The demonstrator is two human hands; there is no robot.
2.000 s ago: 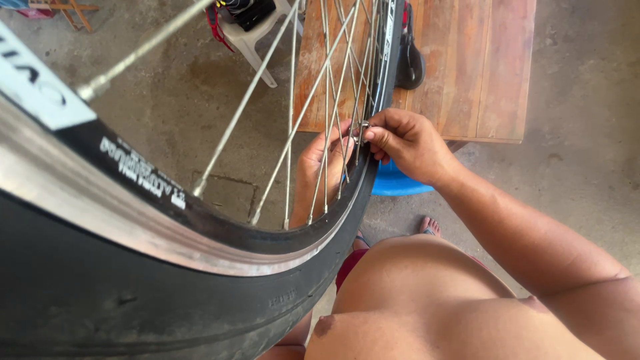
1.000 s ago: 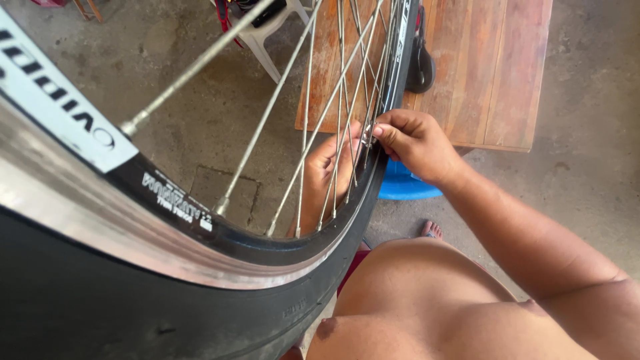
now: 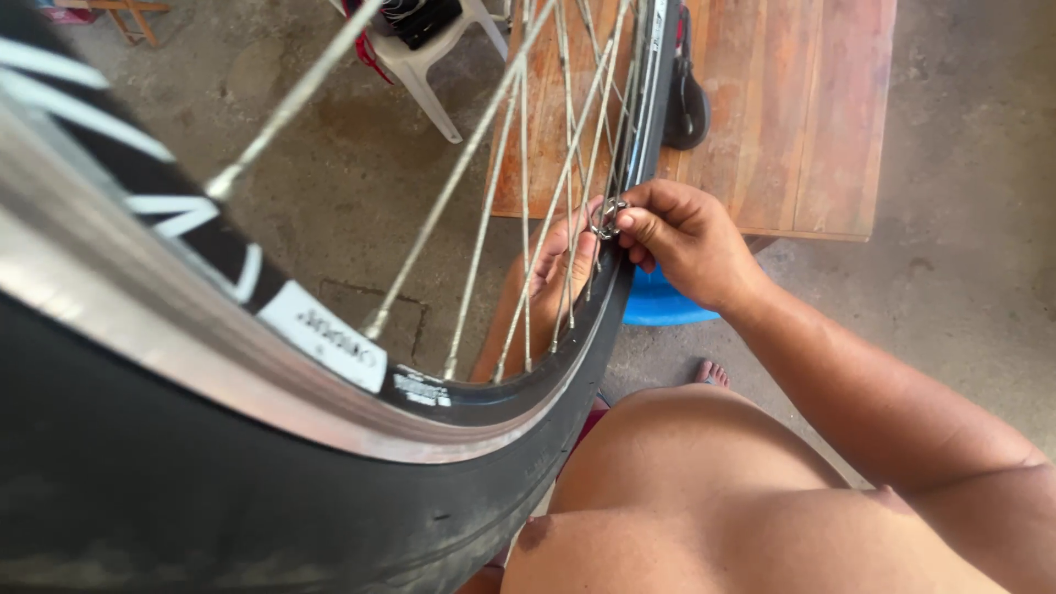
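Note:
A bicycle wheel with a black and silver rim (image 3: 462, 412), a black tyre (image 3: 247, 495) and metal spokes (image 3: 466, 289) fills the left and middle of the view. My right hand (image 3: 685, 239) pinches a small round metal spoke wrench (image 3: 609, 219) between thumb and forefinger, at the spokes near the rim's right side. My left hand (image 3: 561, 260) shows behind the spokes, its fingertips close to the wrench; whether they grip it or a spoke cannot be told.
A wooden table (image 3: 792, 124) stands beyond the wheel, with a black tool or handle (image 3: 686, 107) on it. A blue plastic stool (image 3: 664, 301) is below the table edge. A white plastic chair (image 3: 412, 70) holds dark items at the upper left.
The wheel has turned, as the rim's lettering and the spokes have shifted. Both hands remain together at the spokes, and the metal piece at my right fingers shows more plainly.

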